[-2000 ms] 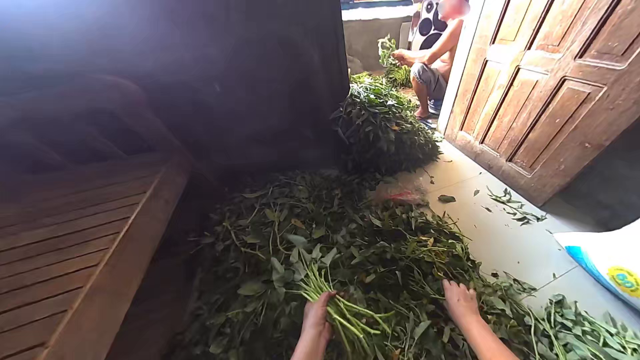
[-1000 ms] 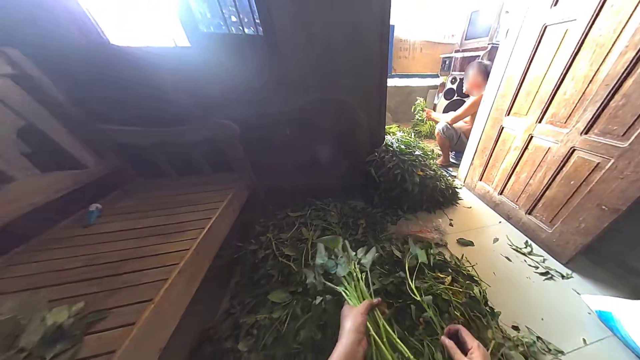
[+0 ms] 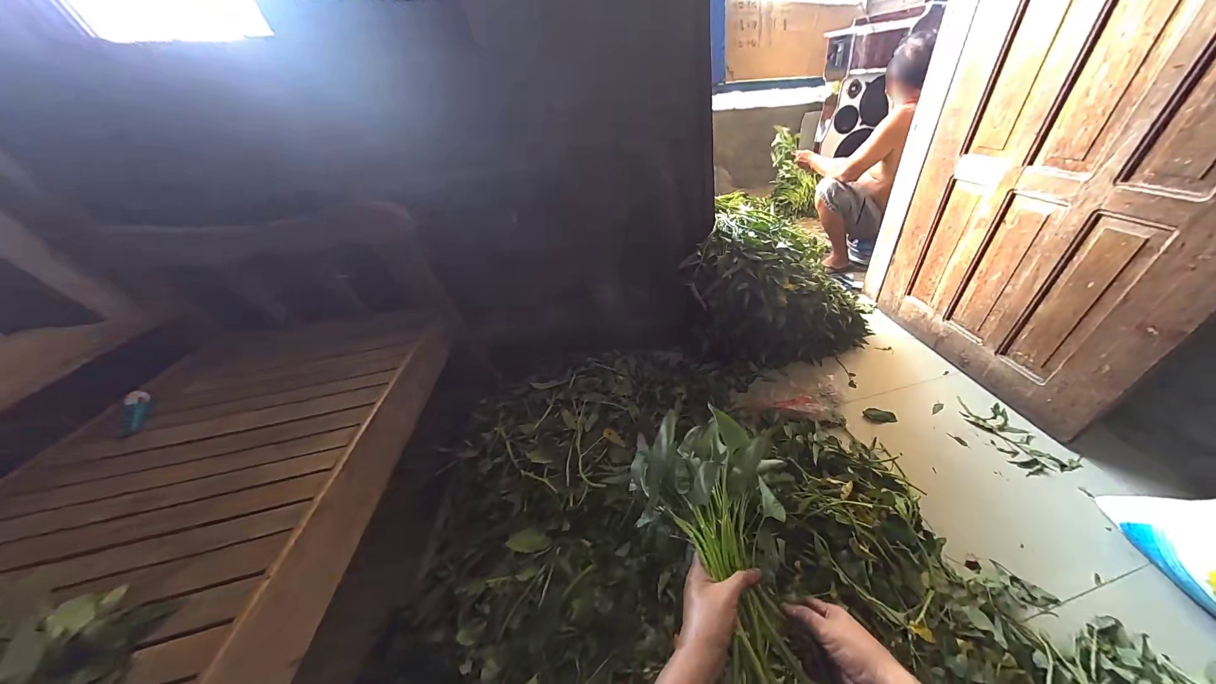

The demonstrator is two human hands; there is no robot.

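My left hand is closed around a bunch of leafy green stems, the leaves pointing away from me and the stem ends toward me. Close to the lower stems on the right is my right hand, its fingers curled; whether it pinches a stem is not clear. Under and around both hands spreads a wide heap of loose leafy stems on the floor.
A slatted wooden bench stands at left, a small bottle on it. Behind the heap is a taller pile of greens. Beyond, a person squats by loudspeakers, holding greens. A wooden door and a white-and-blue sack are at right.
My right hand has come from the heap, off to the side two seconds ago, to beside the stems of the bunch. The bunch stands more upright in my left hand. The view has swung left.
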